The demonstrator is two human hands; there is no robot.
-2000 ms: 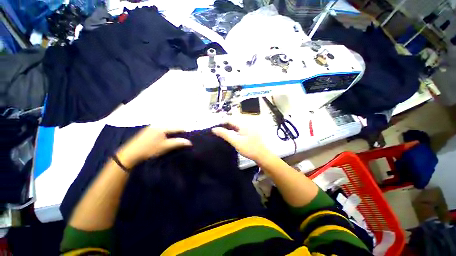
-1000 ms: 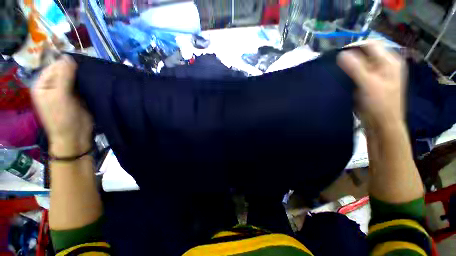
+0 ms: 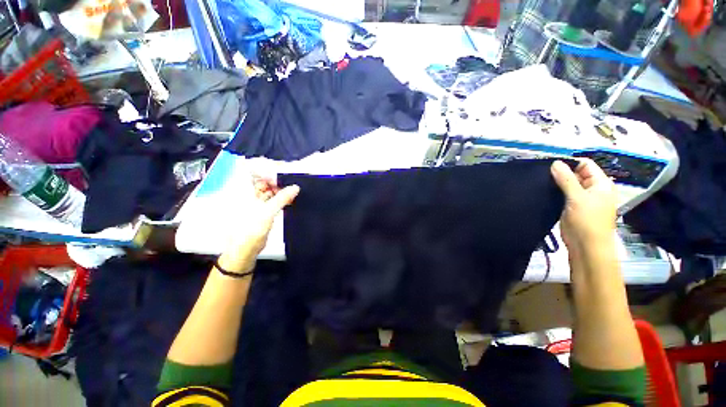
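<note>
A dark navy garment panel [image 3: 414,238] hangs between my hands, its top edge drawn nearly straight. My left hand [image 3: 267,211] pinches its top left corner between thumb and fingers. My right hand [image 3: 585,191] pinches its top right corner. The panel hangs in front of the white sewing machine [image 3: 517,119] and hides the needle area. Part of a black scissor handle [image 3: 549,243] shows at the panel's right edge.
Another navy piece [image 3: 326,107] lies on the table behind. Dark cloth heaps lie left of it and at the far right [image 3: 688,191]. A green-labelled bottle [image 3: 48,187] is at left. Red baskets stand at lower left [image 3: 76,306] and lower right [image 3: 657,358].
From the table edge, my hands raised the panel and spread it wide. Now they are lower and closer together, with the panel still stretched. The view has turned left.
</note>
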